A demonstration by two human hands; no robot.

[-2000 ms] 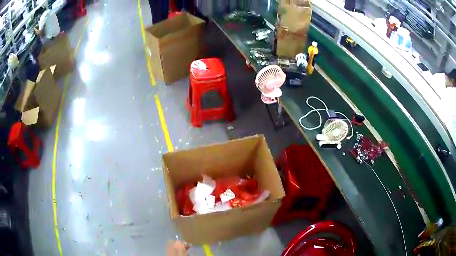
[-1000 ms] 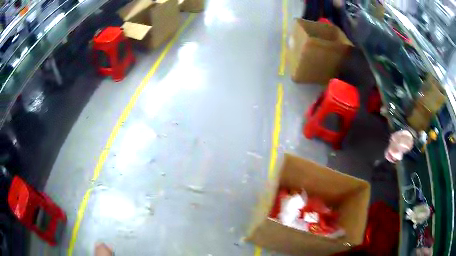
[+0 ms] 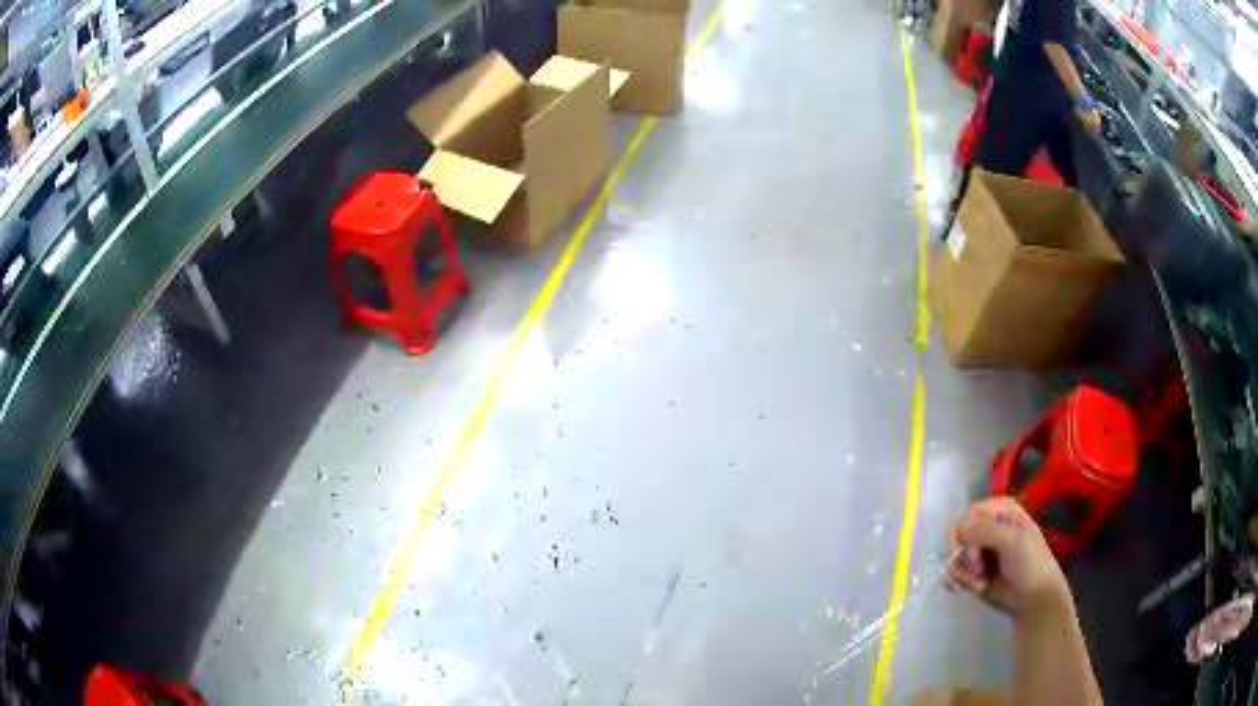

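My right hand [image 3: 1000,552] is raised at the lower right, over the edge of the aisle, with its forearm coming up from the bottom edge. Its fingers are closed together on a thin pale cord [image 3: 869,641]. The cord is blurred and shows as a faint line running down and left from the fingers over the grey floor. Its far end cannot be made out. My left hand is not in view.
Red stools stand right of my hand [image 3: 1090,448] and at left [image 3: 393,248]. Open cartons stand at upper right [image 3: 1021,276] and upper left [image 3: 566,159]. A person in dark clothes [image 3: 1028,83] is beyond the right carton. Curved benches line both sides.
The view has swung left and up the aisle, so the carton with red scraps has left the picture. My right hand has come into view with the cord. The fingertip at the bottom edge is gone.
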